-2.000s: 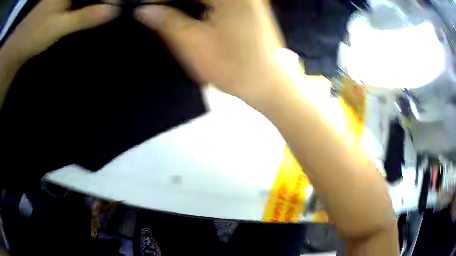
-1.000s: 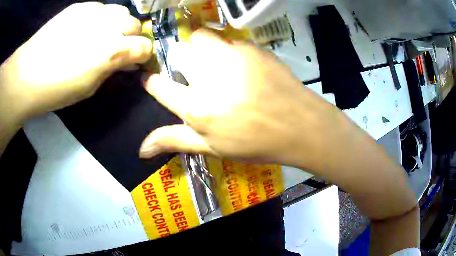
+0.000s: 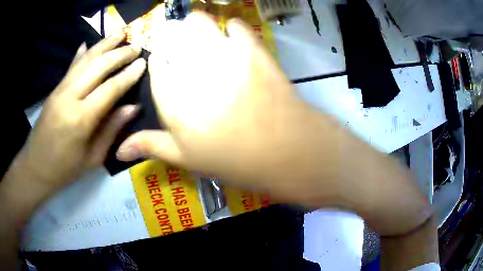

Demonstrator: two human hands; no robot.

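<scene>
Black fabric (image 3: 125, 161) lies on the white machine table under both hands. My left hand (image 3: 79, 111) rests on it with its fingers apart, pressing it flat. My right hand (image 3: 212, 84), overexposed and blurred, lies over the metal guide and the fabric's right edge; its thumb points left and its fingertips reach the small metal needle area (image 3: 176, 9). Whether it grips anything is hidden. The lower end of the shiny metal guide (image 3: 213, 197) shows below my right hand, between bands of yellow tape (image 3: 167, 198) with red print.
A spare black piece (image 3: 368, 58) lies on the table beyond my right hand. A white curved-edge tray (image 3: 459, 180) with dark scraps is at the right. Part of the machine with a barcode-like label (image 3: 279, 8) is at the top. Red and orange bits (image 3: 459, 71) are at the far right.
My left hand has moved down from the needle area and spread on the fabric. My right hand has shifted slightly left. The fabric's lower corner has moved up and left, uncovering more tape.
</scene>
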